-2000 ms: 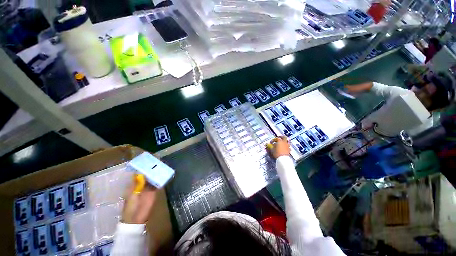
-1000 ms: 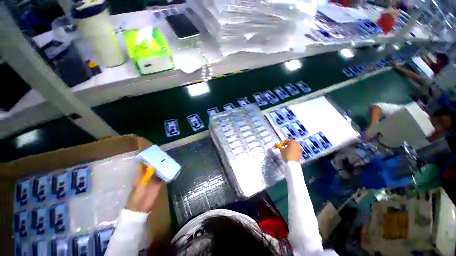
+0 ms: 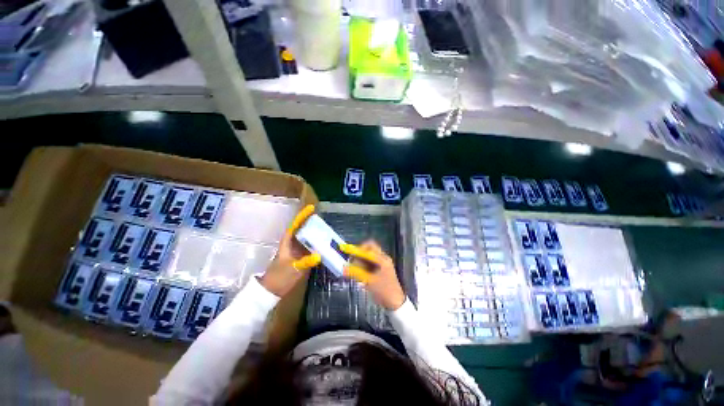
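A phone-sized unit (image 3: 321, 240), plain pale blue-white face up, is held between both hands over the dark grey-black trays (image 3: 349, 305). My left hand (image 3: 287, 258) grips its left side with yellow-tipped fingers. My right hand (image 3: 375, 273) has thumb and fingers at its right end. To the left, a clear blister tray (image 3: 190, 255) in a brown carton (image 3: 67, 349) holds rows of units with the detailed face up, with several bare pockets at upper right and middle. The fingertips at the unit's right end partly cover it.
A filled blister tray stack (image 3: 468, 270) stands right of the dark trays, then a white sheet (image 3: 603, 273) with units. Behind runs a green conveyor (image 3: 317, 143) with spaced units. A white shelf (image 3: 333, 109) holds a green tissue pack (image 3: 379, 67), tumbler (image 3: 317, 32) and smartphone (image 3: 443, 32); its post (image 3: 230, 87) slants down.
The view has turned left towards the carton. My right hand has moved from the white sheet to the unit in my left hand, and now both hands hold it.
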